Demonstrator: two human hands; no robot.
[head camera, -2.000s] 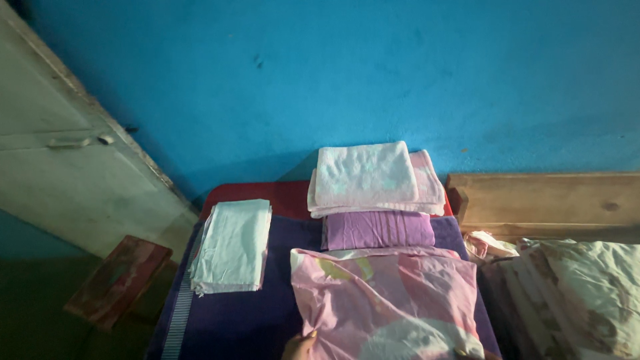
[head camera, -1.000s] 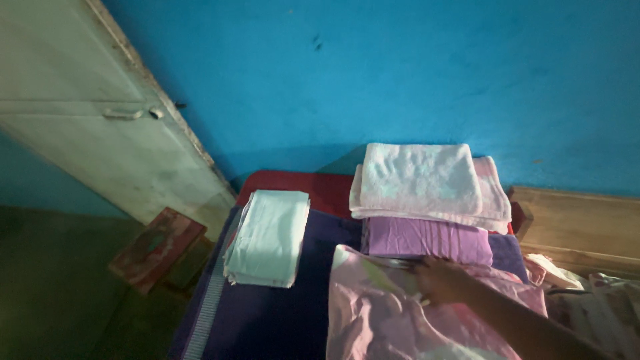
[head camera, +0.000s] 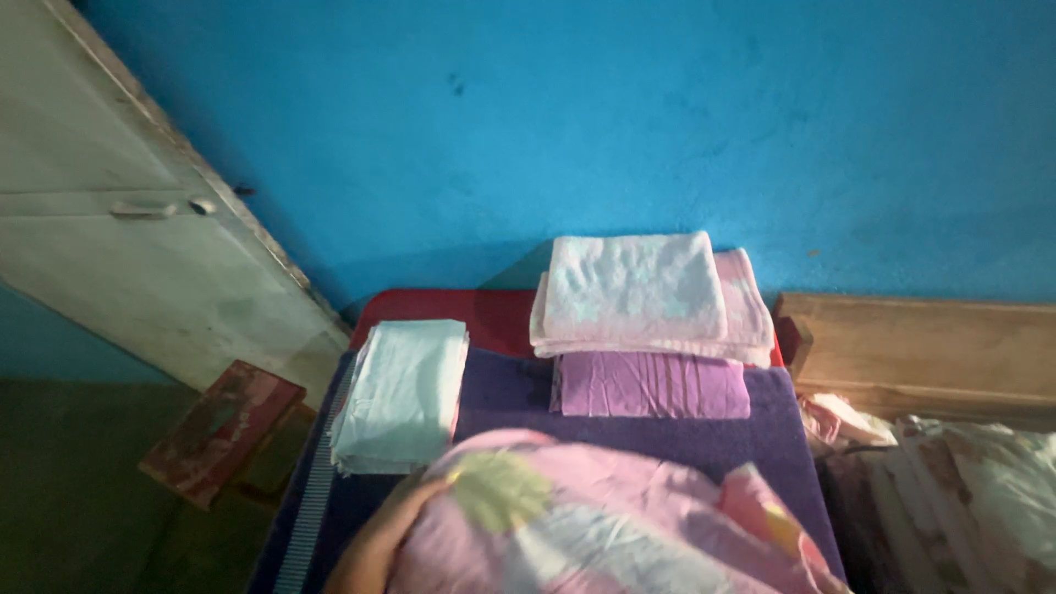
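A pink patterned cloth (head camera: 594, 520) lies bunched and raised over the near part of a table covered by a purple towel (head camera: 511, 388). My left hand (head camera: 396, 528) grips its left edge, at the bottom of the view. My right hand is not visible; the cloth or the frame edge hides it. Behind the cloth is a folded purple cloth (head camera: 656, 385), with folded pink and white towels (head camera: 635, 289) stacked over it. Left of these, a pile of folded pale cloths (head camera: 404, 396) rests on the purple towel.
The table's red edge (head camera: 454, 305) stands against a blue wall (head camera: 528, 124). A pale metal door (head camera: 148, 272) and a worn red stool (head camera: 223, 429) are at the left. At the right are a wooden board (head camera: 924, 338) and a heap of fabric (head camera: 973, 495).
The pink cloth lay flatter and touched the folded purple cloth; now it is bunched nearer to me. The right hand, reaching across it one second ago, has left the view. The left hand has come into view.
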